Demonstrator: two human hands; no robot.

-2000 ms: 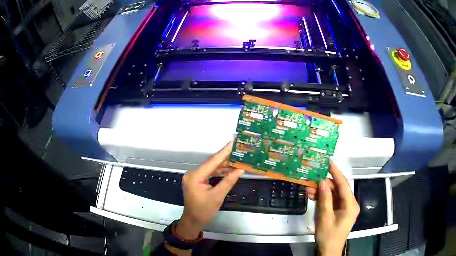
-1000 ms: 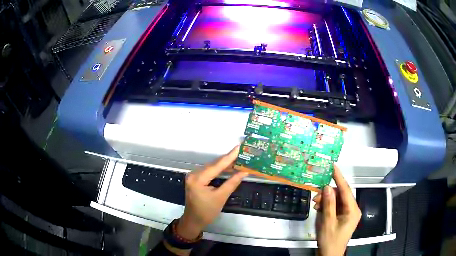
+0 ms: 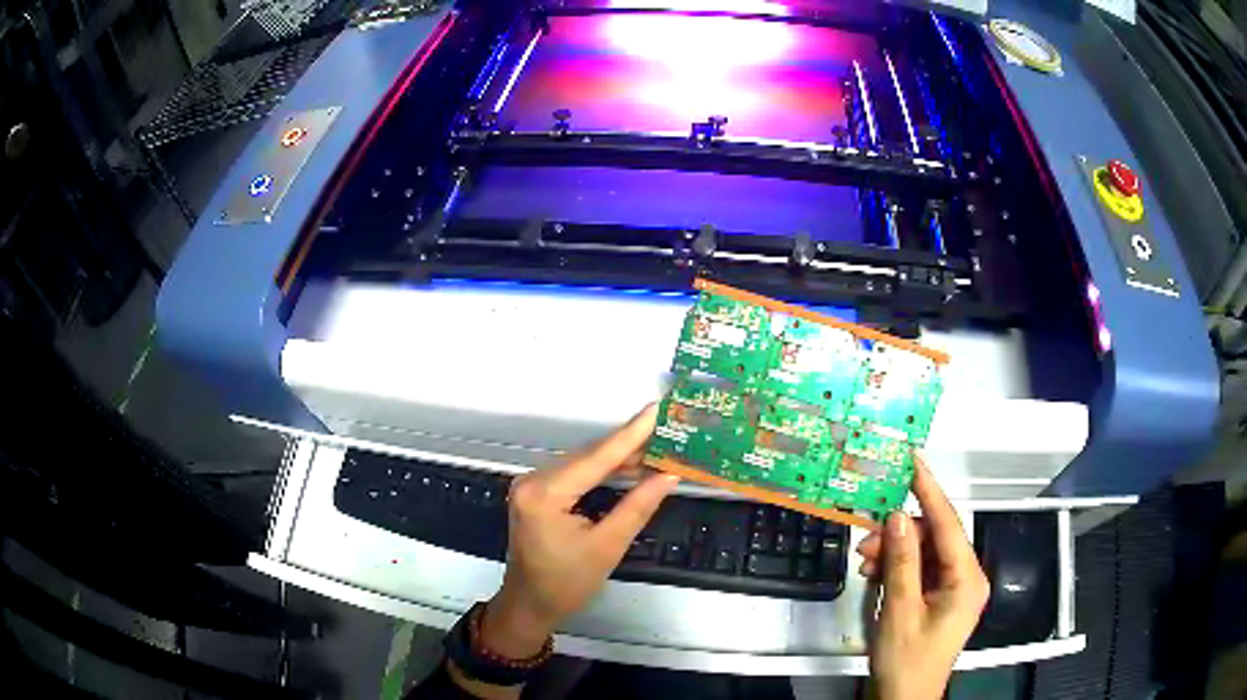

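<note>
A green PCB panel (image 3: 800,404) with orange-brown rails along its two long edges is held above the machine's white front edge and the keyboard tray. It shows six repeated boards in two rows, and glare whitens its upper right part. The panel tilts down to the right. My left hand (image 3: 568,520) pinches its lower left corner, thumb on the near rail. My right hand (image 3: 923,574) grips its lower right corner, thumb in front. The fingertips behind the panel are hidden.
The blue-grey machine's open bay (image 3: 684,82) glows pink and purple, with black clamp rails (image 3: 615,246) across it. The white front edge (image 3: 451,356) lies below. A keyboard (image 3: 739,547) and mouse (image 3: 1019,568) sit on the pull-out tray. A red emergency stop (image 3: 1124,181) is at right.
Since two seconds ago the panel and both hands sit slightly lower and further right in the picture, and the machine has shifted too. Glare has moved onto the panel's upper right boards. Both grips look the same.
</note>
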